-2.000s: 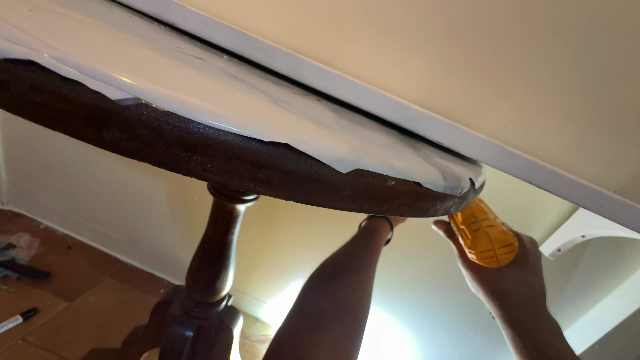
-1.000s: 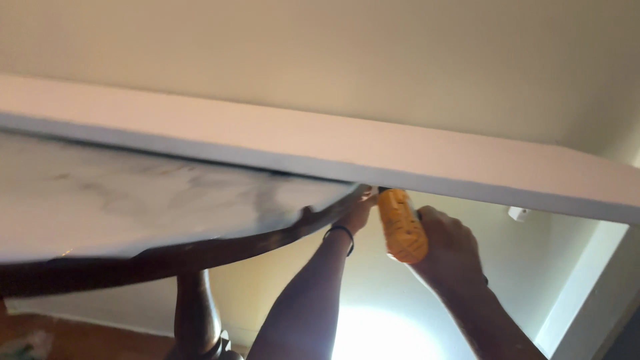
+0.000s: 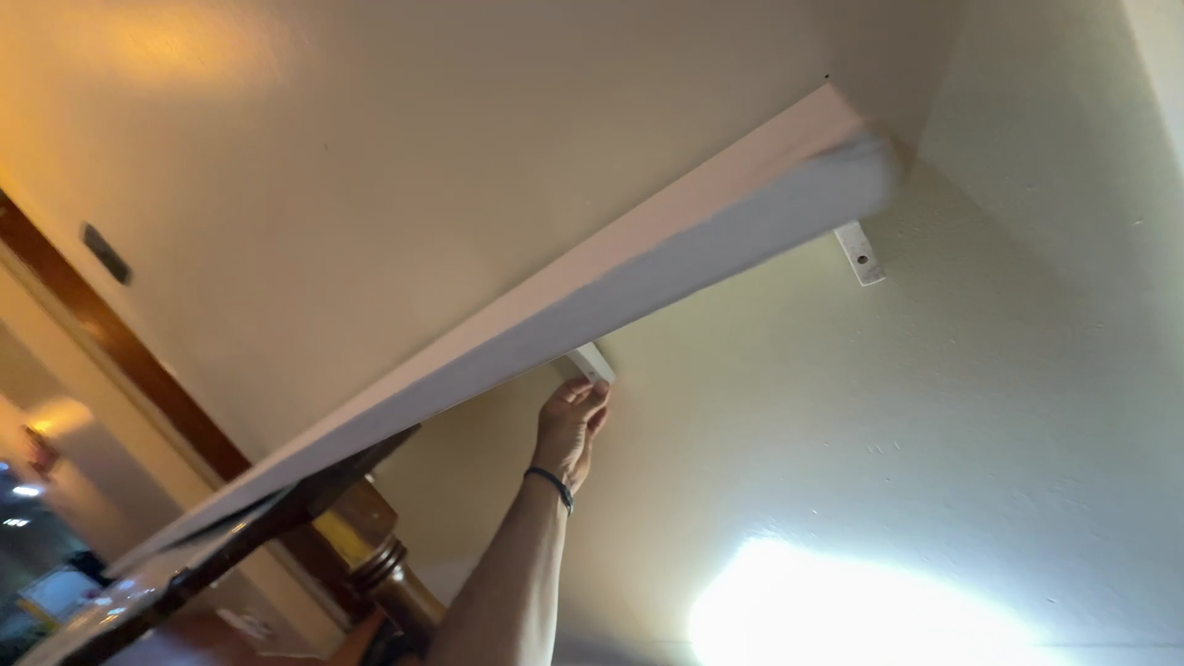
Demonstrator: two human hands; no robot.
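Note:
My left hand [image 3: 573, 425], with a dark band at the wrist, reaches up and pinches the lower end of a white shelf bracket [image 3: 595, 364] against the wall. Above it a long white shelf [image 3: 592, 296] runs diagonally along the wall. Near the shelf's right end, a second white bracket [image 3: 860, 254] with a hole in it shows below the shelf, with no hand on it. My right hand and the orange-handled tool are out of view.
A round-edged table with a glossy top [image 3: 208, 546] and a turned wooden leg [image 3: 402, 583] stands under the shelf at lower left. Brown wood trim [image 3: 120, 342] and a wall plate [image 3: 106, 252] lie at left. Bright light falls on the wall [image 3: 860, 601].
The view has swung strongly. My right hand and the orange-handled tool, earlier near the table's edge, are no longer in view. My left hand now shows at the bracket.

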